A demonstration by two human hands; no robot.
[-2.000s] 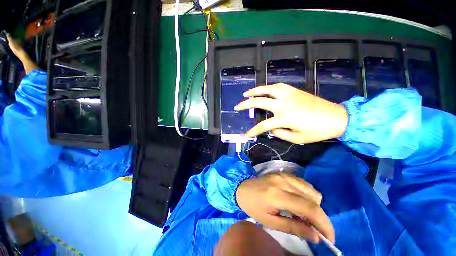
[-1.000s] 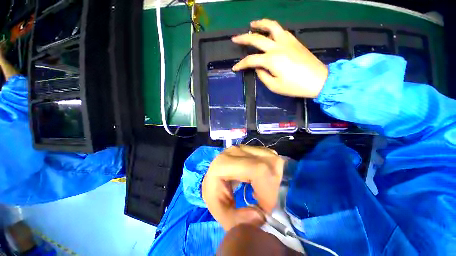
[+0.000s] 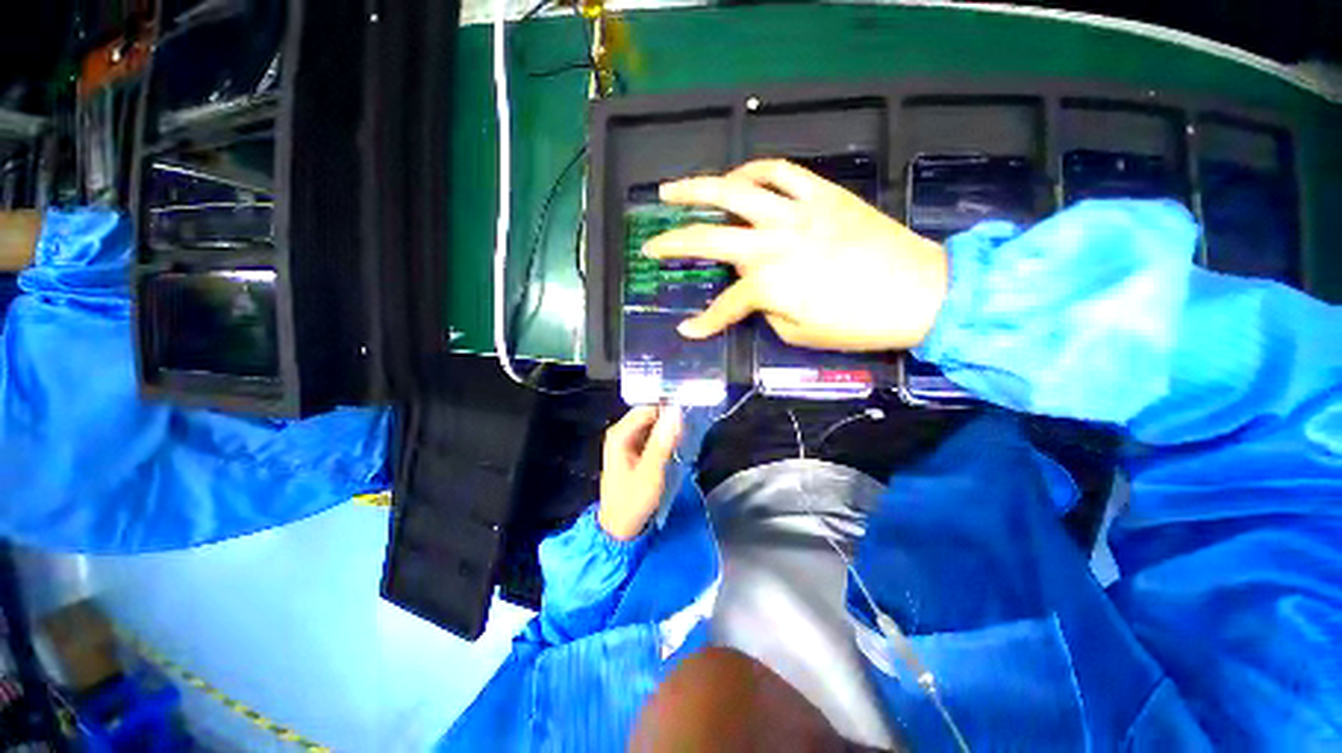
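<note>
The leftmost phone (image 3: pixel 677 327) lies in the first slot of the black phone tray (image 3: pixel 601 236). Its screen shows green text rows above and a white strip at the bottom. My right hand (image 3: pixel 802 262) is over its right side, fingers spread, with fingertips at the screen; it holds nothing. My left hand (image 3: pixel 636 474) is at the phone's bottom edge, thumb and finger pinched at the white plug, which is mostly hidden by the fingers. A thin white cord (image 3: pixel 880 618) runs down over my lap. A small white connector (image 3: pixel 874 415) lies below the tray.
More phones sit in the slots to the right, including one partly under my hand (image 3: pixel 814 380). A thick white cable (image 3: pixel 503 191) crosses the green mat (image 3: pixel 471 250). Black stacked trays (image 3: pixel 295 221) hold phones at left. Another person's blue sleeve (image 3: pixel 89 383) shows beyond.
My left hand has moved from my lap up to the phone's bottom edge. My right hand has come down from the phone's top over its screen. Green text rows now show there.
</note>
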